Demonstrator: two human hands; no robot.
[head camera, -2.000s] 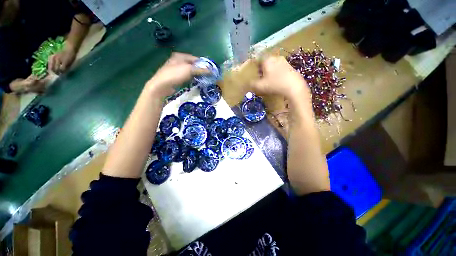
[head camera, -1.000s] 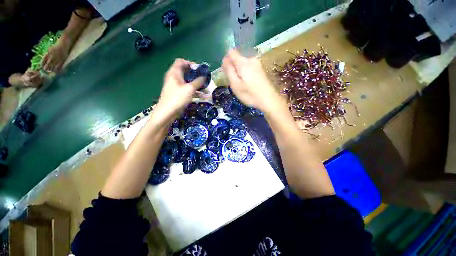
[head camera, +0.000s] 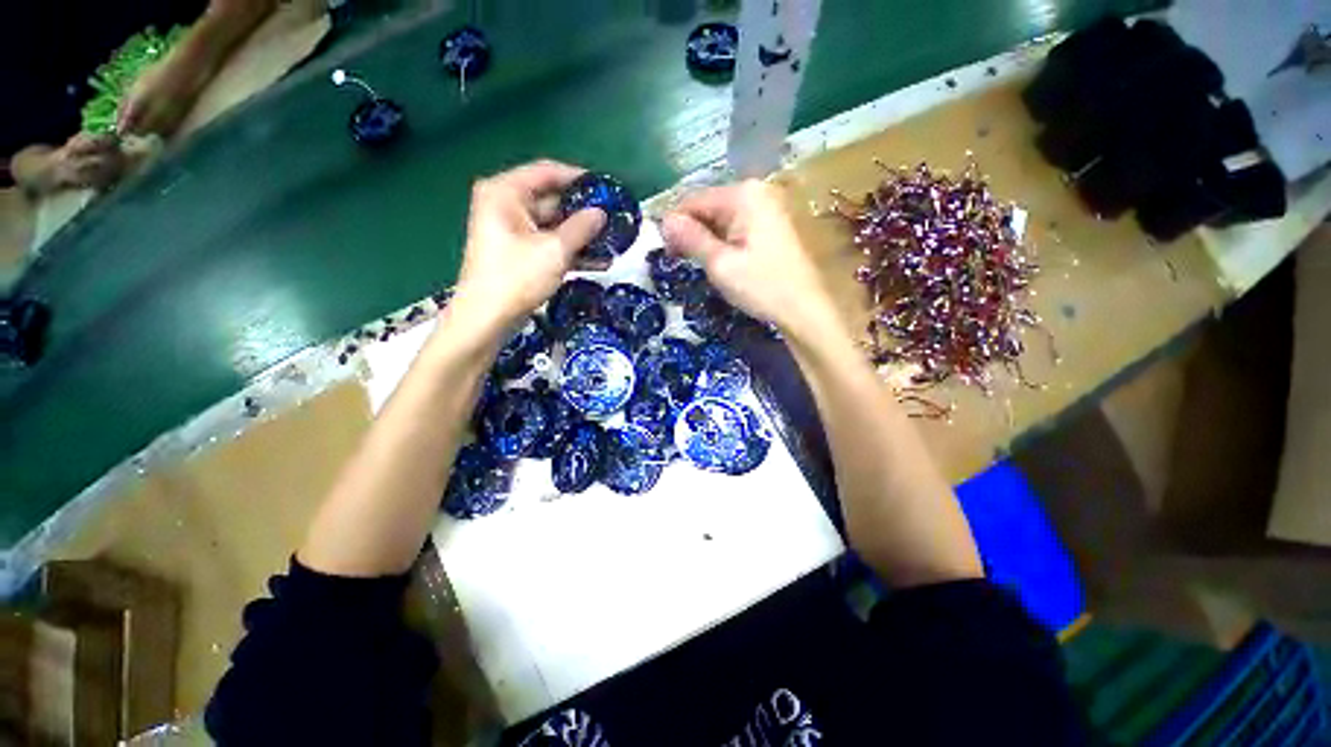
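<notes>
My left hand (head camera: 523, 241) holds a round black unit (head camera: 602, 216) with a blue sheen, above the far edge of the white sheet (head camera: 628, 569). My right hand (head camera: 730, 245) is just right of it, thumb and fingertips close together; I cannot tell if something tiny is between them. Several round units (head camera: 597, 374) lie clustered on the white sheet below my hands. A tangled heap of small red and silvery wired components (head camera: 949, 277) lies on the bench to the right of my right hand.
A green conveyor belt (head camera: 248, 234) beyond the bench carries scattered units. A metal post (head camera: 769, 88) stands at its edge. Black housings (head camera: 1146, 124) are stacked at far right. A cardboard box (head camera: 110, 642) is lower left, a blue bin (head camera: 1022, 547) below right. Another person's hands (head camera: 139, 117) hold green strips.
The held unit has turned to show its face. My hands remain close together, my right fingertips lower. Units on the belt have shifted left, and another shows beside the post.
</notes>
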